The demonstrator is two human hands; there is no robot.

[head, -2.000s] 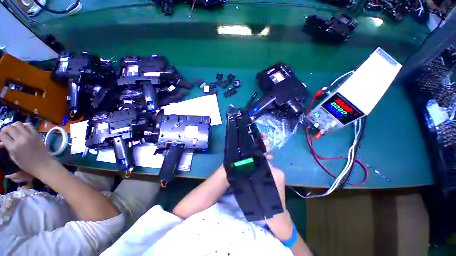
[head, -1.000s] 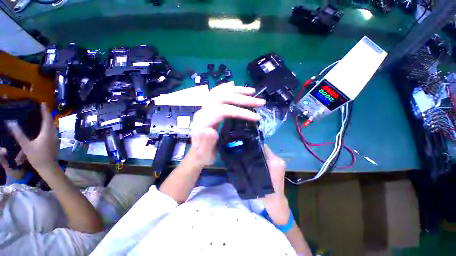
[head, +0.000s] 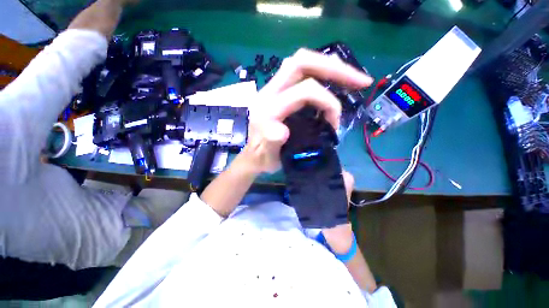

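A black handheld unit point(head: 316, 186) is held up in front of my body, over the bench's front edge. Its small display window point(head: 306, 156) glows blue. My left hand point(head: 283, 114) is at the unit's upper end, thumb against its left side and fingers arched over the top. My right hand point(head: 344, 225) is mostly hidden behind the unit and supports it from behind and below; a blue band point(head: 348, 251) is on that wrist. The unit's grip is hidden.
Several black units point(head: 214, 123) lie on white paper point(head: 226, 95) at left. Small black parts point(head: 262, 67) lie mid-bench. A power supply point(head: 442, 69) with red leads and a white cable point(head: 404, 187) stands at right. A neighbour's arm point(head: 54, 78) reaches across at far left, near a tape roll point(head: 59, 141).
My left hand has come up to the unit's top and its fingers have arched. The display has turned from green to blue. The neighbour's arm now reaches forward over the bench.
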